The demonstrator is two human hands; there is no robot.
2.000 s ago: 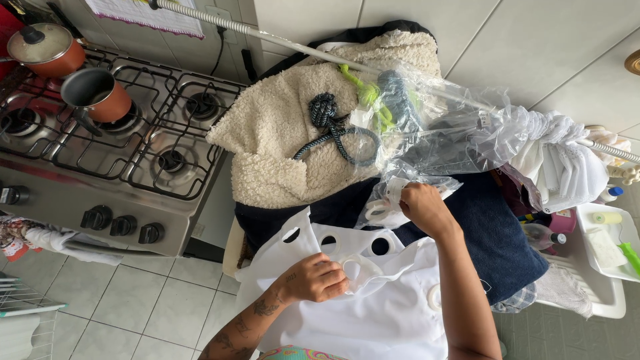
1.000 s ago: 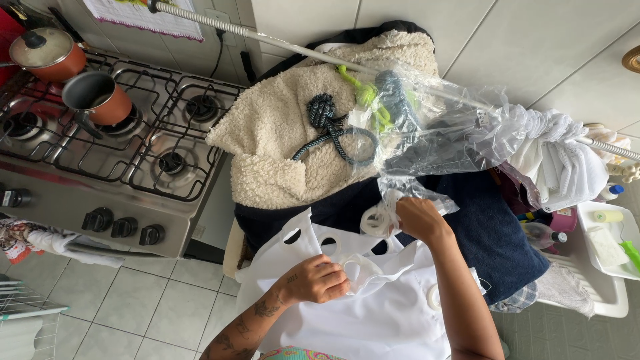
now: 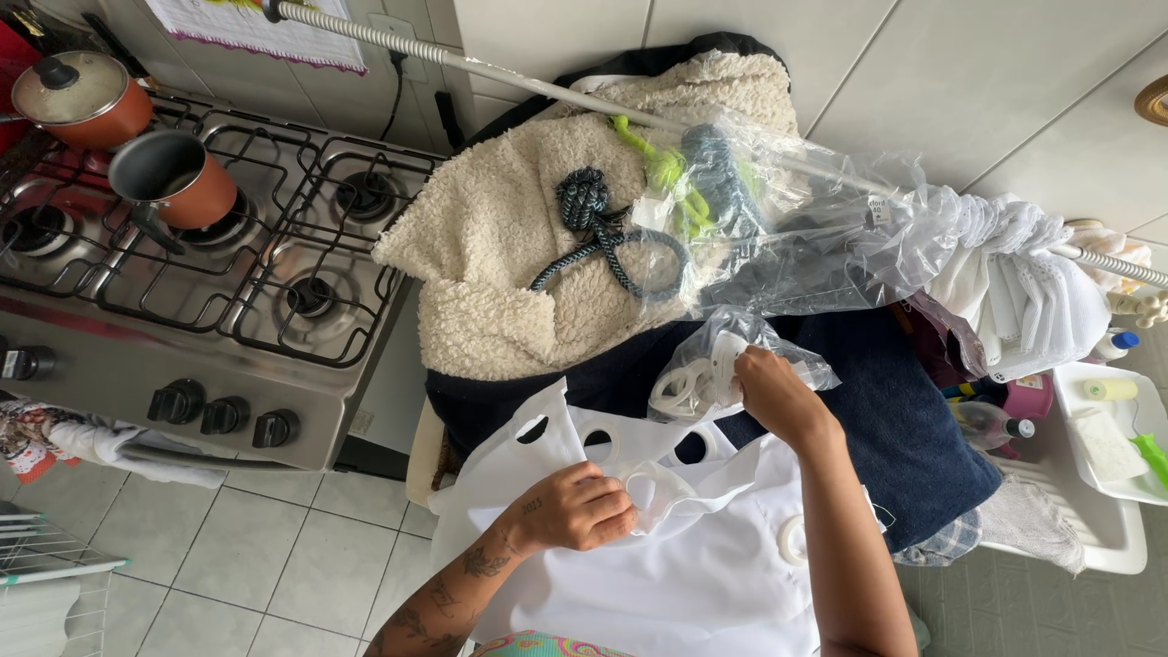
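Observation:
My left hand (image 3: 589, 506) grips the edge of a white curtain (image 3: 639, 584) that has round eyelet holes, some bare and some with white plastic rings. A white eyelet ring (image 3: 792, 540) sits in the fabric near my right forearm. My right hand (image 3: 776, 392) has its fingers at the mouth of a small clear plastic bag (image 3: 698, 365); white rings show inside. Its fingertips are partly hidden, so I cannot tell whether they hold a ring. Beneath lies a navy blanket (image 3: 885, 429), with a cream fleece cloth (image 3: 493, 237) behind.
A pole (image 3: 511, 79) crosses above the pile, with gathered white fabric (image 3: 1022, 283) on it. Rope toys (image 3: 584, 201) and a large clear plastic bag (image 3: 821, 246) lie on the fleece. A gas stove (image 3: 210, 265) with pans stands left; a white laundry sink (image 3: 1127, 538) is at right.
My right hand has moved from the small bag's side to its mouth, and the bag has shifted and spread beneath it. My left hand stays on the curtain edge.

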